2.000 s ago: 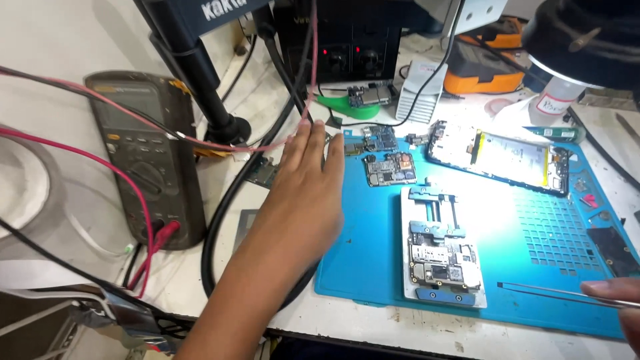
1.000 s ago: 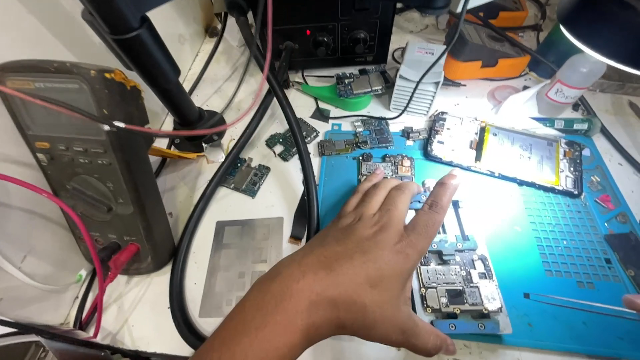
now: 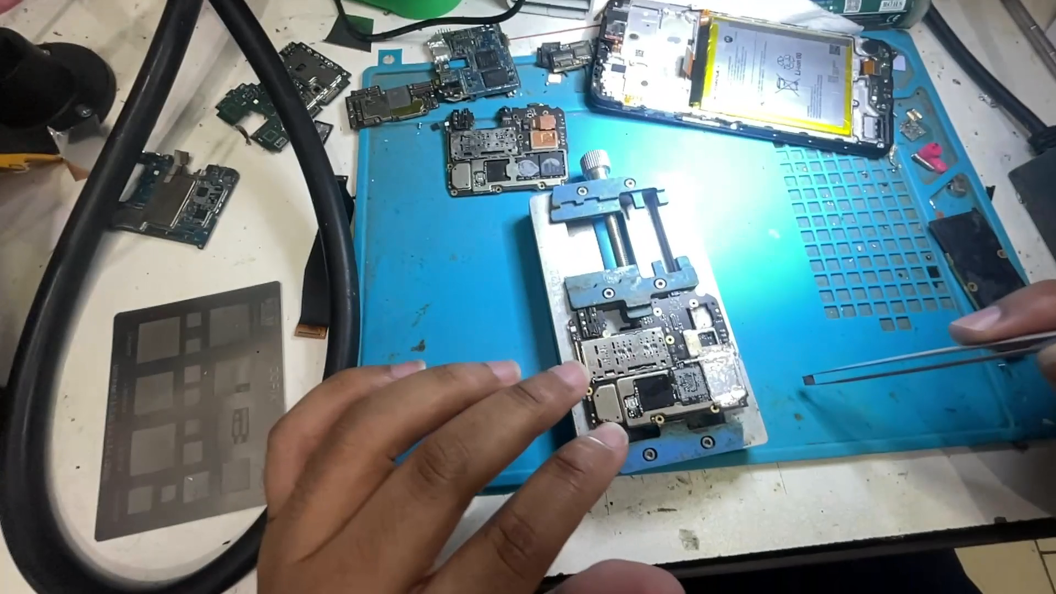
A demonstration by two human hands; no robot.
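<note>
A phone logic board [image 3: 652, 363] is clamped in a metal PCB holder [image 3: 549, 247] with blue jaws, lying on a blue silicone repair mat [image 3: 445, 272]. My left hand [image 3: 445, 470] is spread palm down at the holder's left edge, its index fingertip and thumb side near the board's lower left corner; whether they press on it I cannot tell. At the right edge my right hand [image 3: 1011, 318] is partly in view with metal tweezers [image 3: 907, 363] in its fingers. The tweezers' tips point left, over the mat and apart from the board, with a small dark chip-like piece [image 3: 808, 379] at them.
Another logic board [image 3: 507, 153] and smaller boards [image 3: 474, 62] lie behind the holder. An opened phone [image 3: 759, 74] with its battery is at the back right. A thick black cable [image 3: 338, 256] loops at left around a metal stencil [image 3: 194, 404] and a board [image 3: 181, 198].
My left hand has come from left of the mat, across the holder, to its left edge. The tweezers remain at the right. The view has moved closer to the mat.
</note>
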